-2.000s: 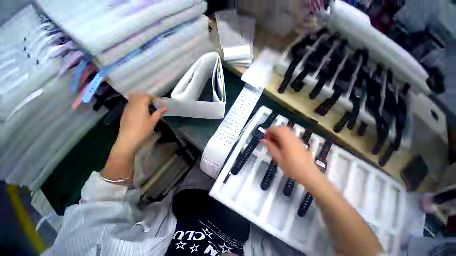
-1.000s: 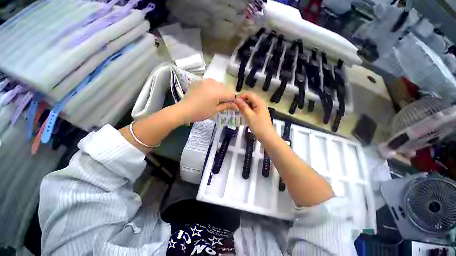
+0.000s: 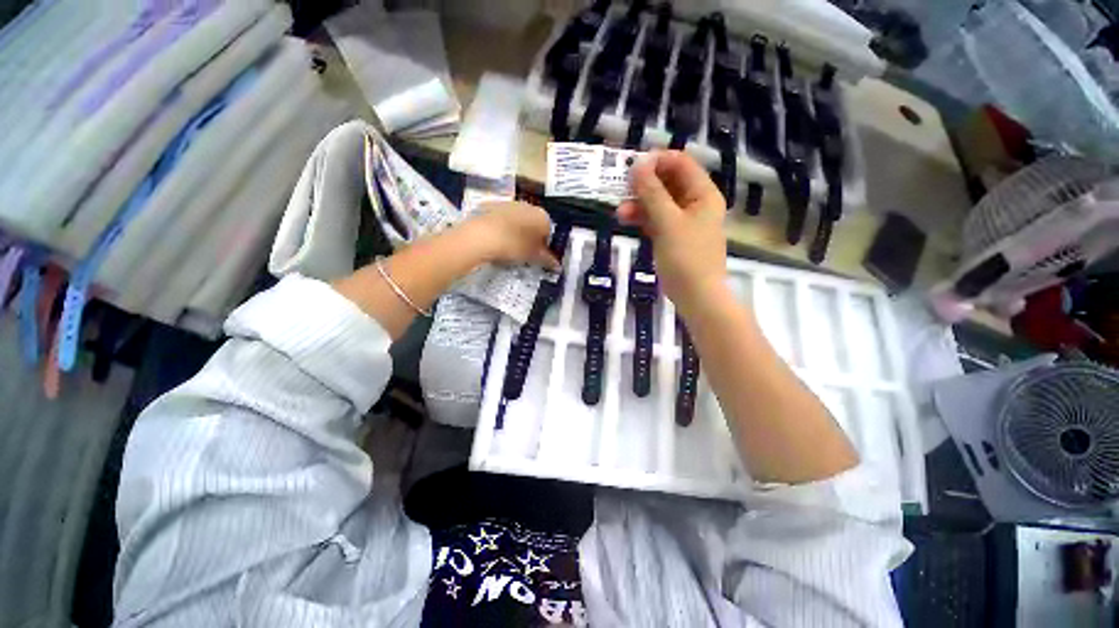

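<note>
My right hand (image 3: 681, 209) pinches the right end of a white printed label (image 3: 589, 172) and holds it up beyond the foam tray. My left hand (image 3: 522, 236) is at the tray's far left corner, holding a label sheet (image 3: 501, 292) that hangs below it. Black smartwatches lie in the white foam tray (image 3: 589, 476). Two of them, one watch (image 3: 598, 290) and its neighbour (image 3: 644, 290), show small white rectangles on their faces. The leftmost watch (image 3: 525, 350) is partly covered by my left hand and the sheet. Another watch (image 3: 688, 380) is partly hidden by my right forearm.
A second tray of watches (image 3: 724, 111) lies on the wooden board beyond. A folded foam sheet (image 3: 322, 202) and stacked foam trays (image 3: 160, 160) stand left. A phone-like dark object (image 3: 896, 250), pink-and-white fan (image 3: 1031, 227) and grey fan (image 3: 1068, 436) are right.
My hands were together over the tray's far left part and are now apart. My right hand has moved right and away with the printed label; my left hand is lower.
</note>
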